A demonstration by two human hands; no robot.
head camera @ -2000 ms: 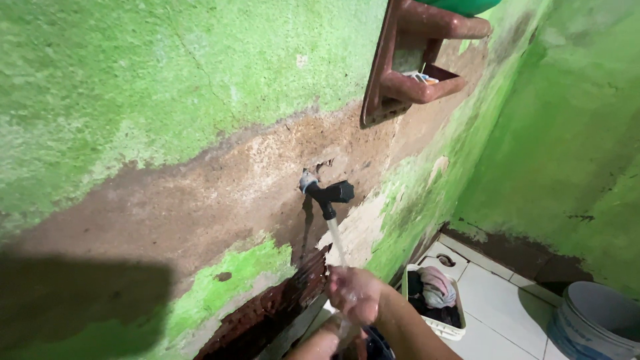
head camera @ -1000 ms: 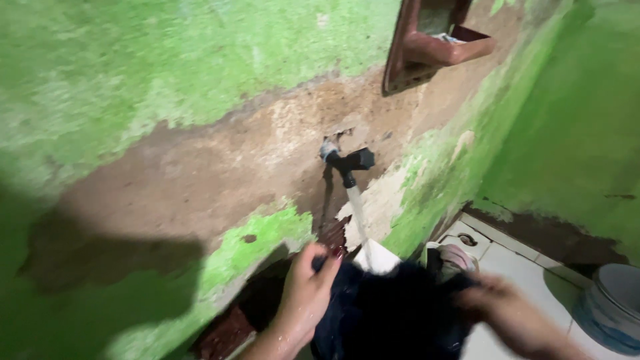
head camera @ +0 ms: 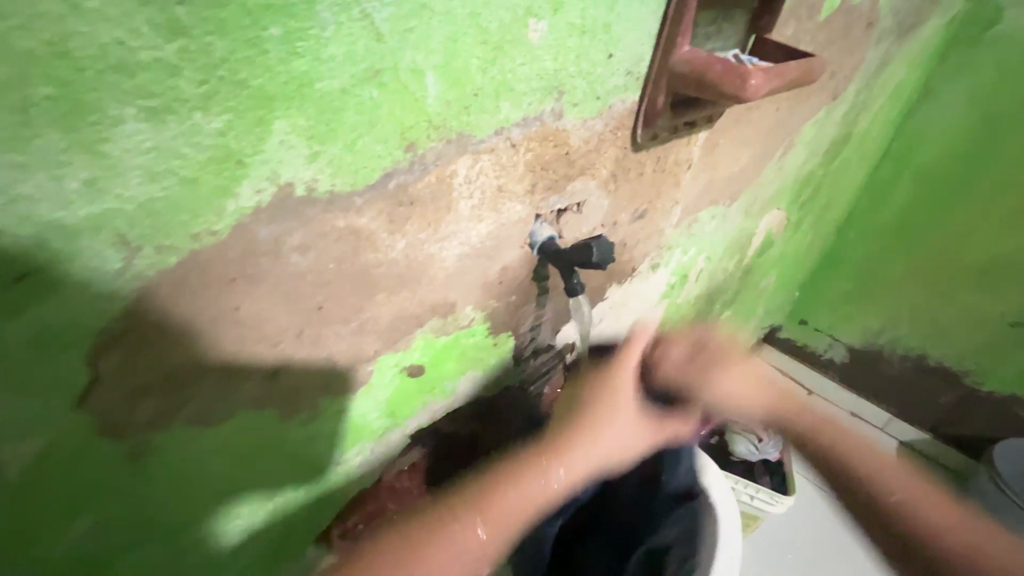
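My left hand [head camera: 616, 408] and my right hand [head camera: 708, 368] are close together below the tap, both blurred and closed on a dark wet cloth [head camera: 656, 512]. The cloth hangs from them down into a white round tub [head camera: 724, 512], whose right rim shows. Above my hands a black plastic tap [head camera: 572, 260] juts from the wall on a grey pipe fitting, and water [head camera: 582, 320] runs from its spout, passing out of sight behind my left hand. Drops of water lie on my left forearm. Where the cloth ends inside the tub cannot be told.
A cream plastic basket [head camera: 760, 496] with a light cloth and dark items stands on the white tiled floor right of the tub. A reddish-brown wall shelf [head camera: 744, 76] projects at the upper right. A grey bucket [head camera: 1008, 472] is at the right edge, by the green wall.
Two seconds ago my hands were together under the stream; one second ago they were apart with the dark cloth spread between them. Now they are close together again, gripping the cloth.
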